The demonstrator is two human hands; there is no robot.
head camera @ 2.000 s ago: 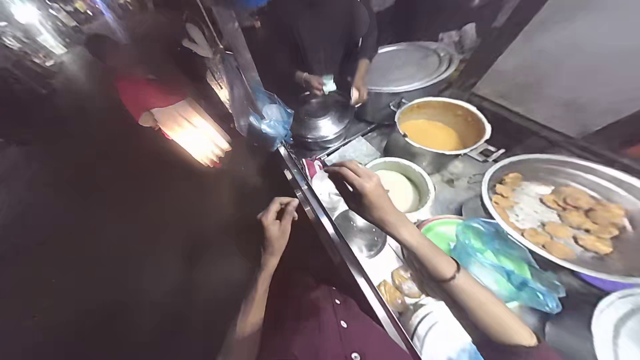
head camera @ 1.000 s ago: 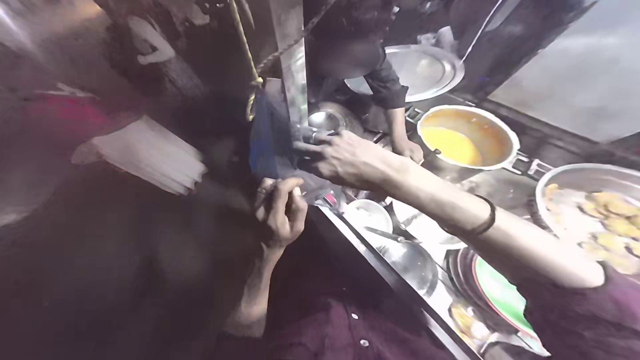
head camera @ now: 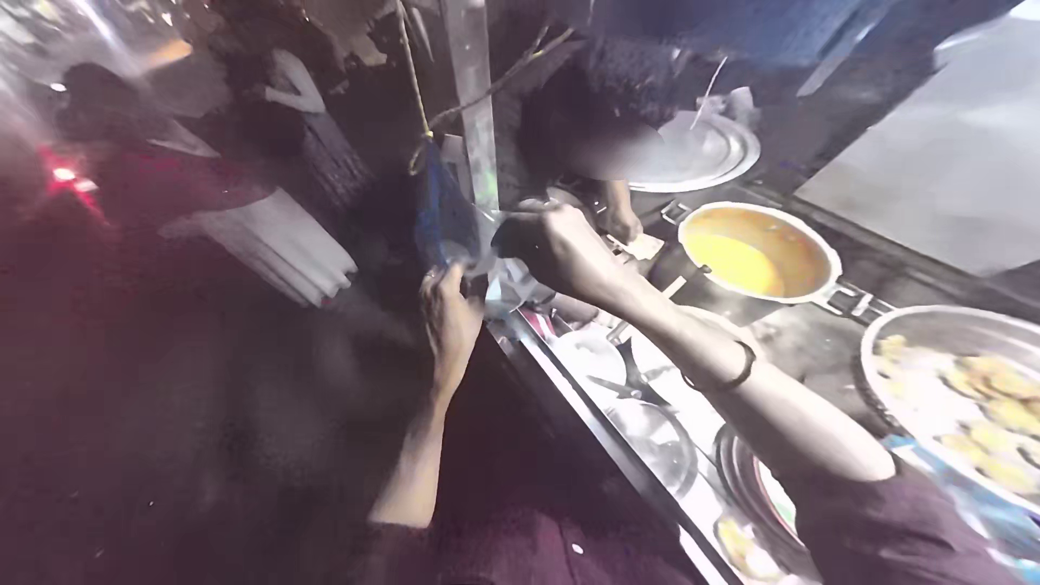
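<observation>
A blue plastic bag hangs from a yellowish rope beside the upright metal post. My left hand is at the bag's lower end, its thumb and fingers closed on the thin plastic. On the other side of the post, my right hand reaches across the counter with bent fingers; its fingertips are dark and blurred, so I cannot tell what they hold. Pale, clear-looking plastic lies between the two hands. Below my right forearm are a round white container and a steel bowl.
A pot of yellow-orange liquid and a wide pan of fried pieces stand at right. The counter's metal edge runs diagonally. Across the counter a person bends forward, one hand near a pale piece. Other people stand at left.
Both hands have moved up from the counter's edge to the hanging blue bag and post. The person opposite has bent lower. The view has shifted.
</observation>
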